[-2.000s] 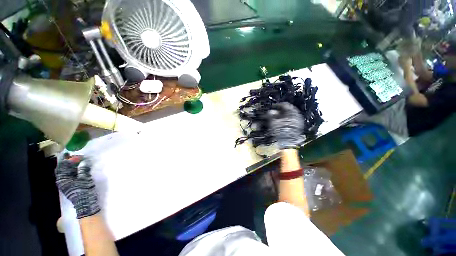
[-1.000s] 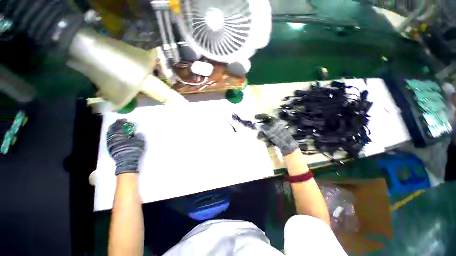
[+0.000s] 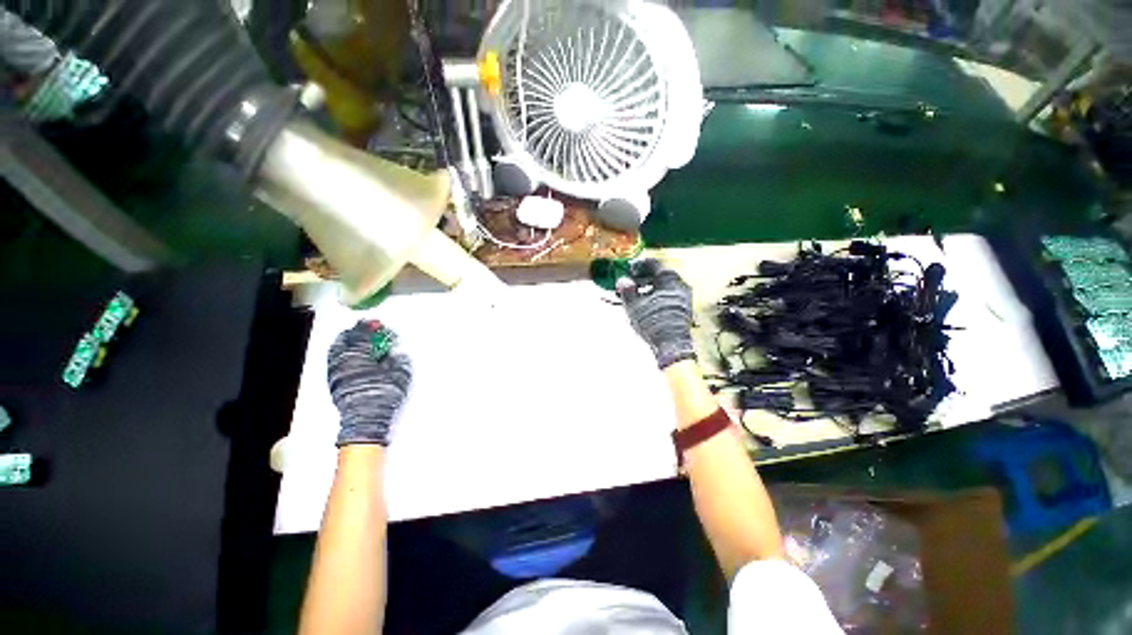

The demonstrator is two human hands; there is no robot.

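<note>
My left hand, in a grey-black knit glove, is over the left part of the white work sheet. A small green circuit board shows at its fingertips. My right hand, in the same kind of glove, is at the rear edge of the sheet, its fingertips at a dark-green round pad. What the right fingers hold is too small to tell. A pile of black cables lies on the pale board to the right.
A cream extraction cone reaches in from upper left. A white fan stands behind a brown scorched block. Green board strips lie on the black surface at left. A tray of green boards is far right; an open carton is below.
My right hand has moved from the cable pile, pulling a black cable onto the sheet, then up to the green pad. My left hand stays on the left with the green board. The camera view has shifted.
</note>
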